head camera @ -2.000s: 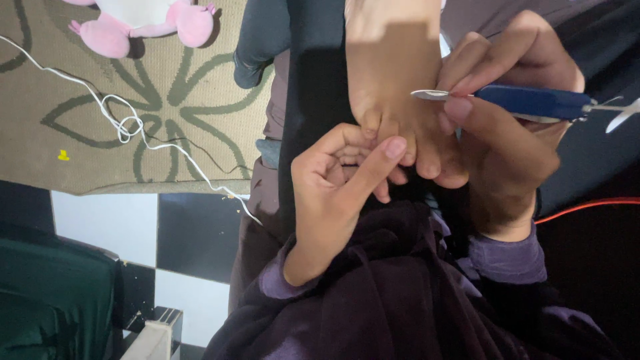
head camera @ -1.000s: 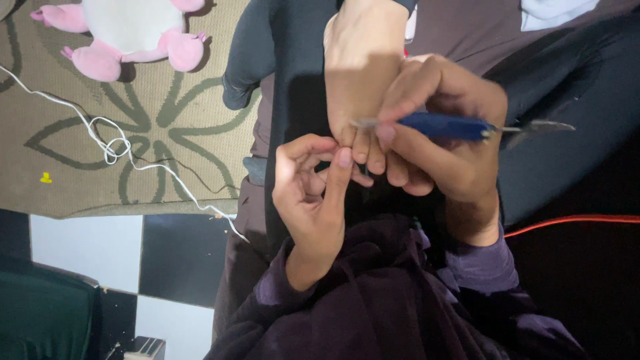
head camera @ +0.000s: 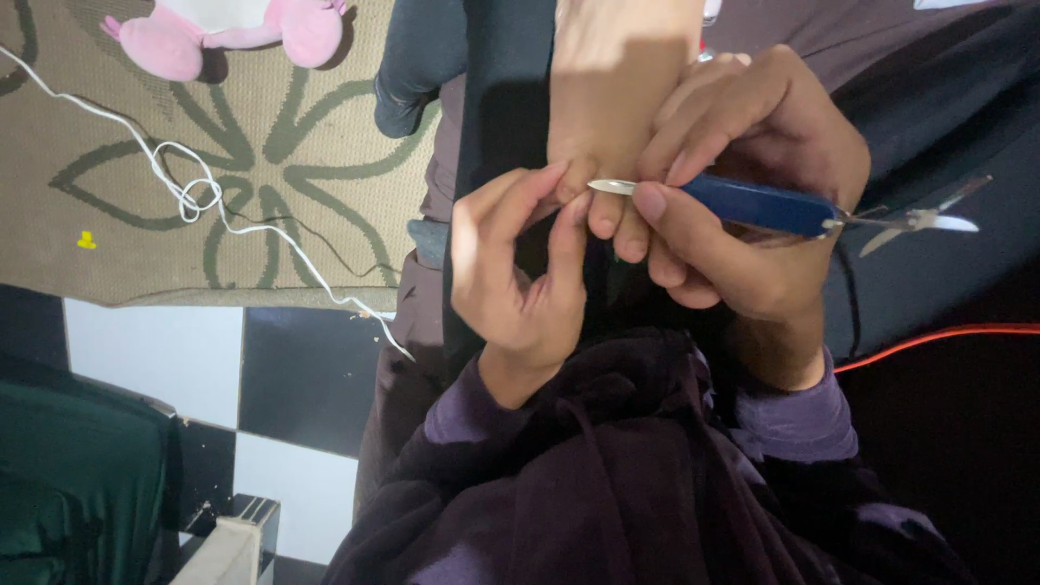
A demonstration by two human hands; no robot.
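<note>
A bare foot lies across the lap with its toes toward me. My right hand grips a blue multi-tool pocket knife. Its small pointed blade reaches left to the smallest toe, and small scissors are folded out at the other end. My left hand pinches that smallest toe between thumb and fingers, close to the blade tip. Whether the blade touches the nail I cannot tell.
A beige rug with green leaf outlines lies at the left, bearing a pink and white plush toy, a looped white cable and a small yellow piece. An orange cable runs at the right. Green fabric is at the lower left.
My right hand has moved left with the knife, bringing the blade from above the toes to the smallest toe. My left hand has closed in on that toe.
</note>
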